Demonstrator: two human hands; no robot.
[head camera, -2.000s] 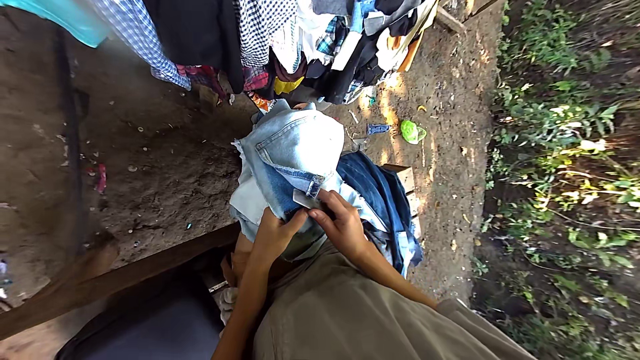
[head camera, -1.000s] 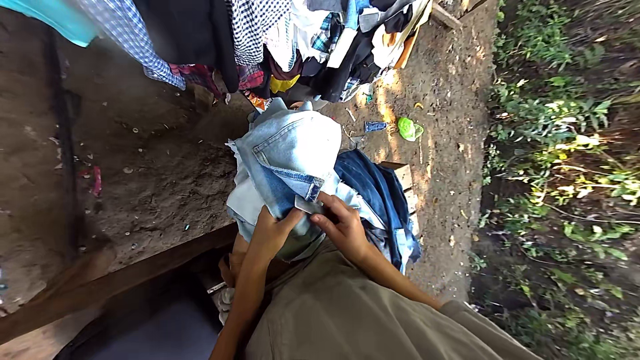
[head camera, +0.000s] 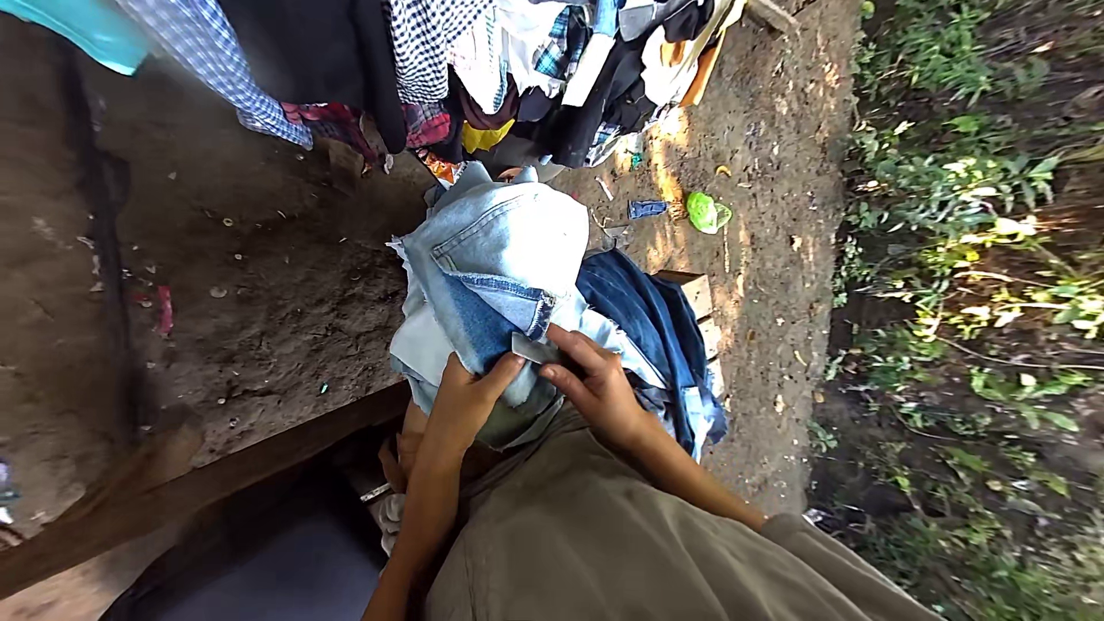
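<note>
A light blue denim piece (head camera: 509, 233) with a partly detached pocket flap (head camera: 509, 297) lies bunched over my lap. My left hand (head camera: 470, 392) pinches the denim's near edge between thumb and fingers. In my right hand (head camera: 595, 379) is a small flat metal blade (head camera: 535, 348), held between thumb and forefinger, its tip close to the seam of the flap. The thumbs of both hands are near each other, with the blade between them. Dark blue denim (head camera: 647, 319) lies to the right of the light piece.
Assorted clothes (head camera: 431, 60) hang or lie heaped beyond the denim. A green plastic bag (head camera: 707, 213) and a denim scrap (head camera: 647, 210) lie on the dirt ground. A wooden beam (head camera: 216, 474) runs at the left. Plants (head camera: 975, 259) grow at the right.
</note>
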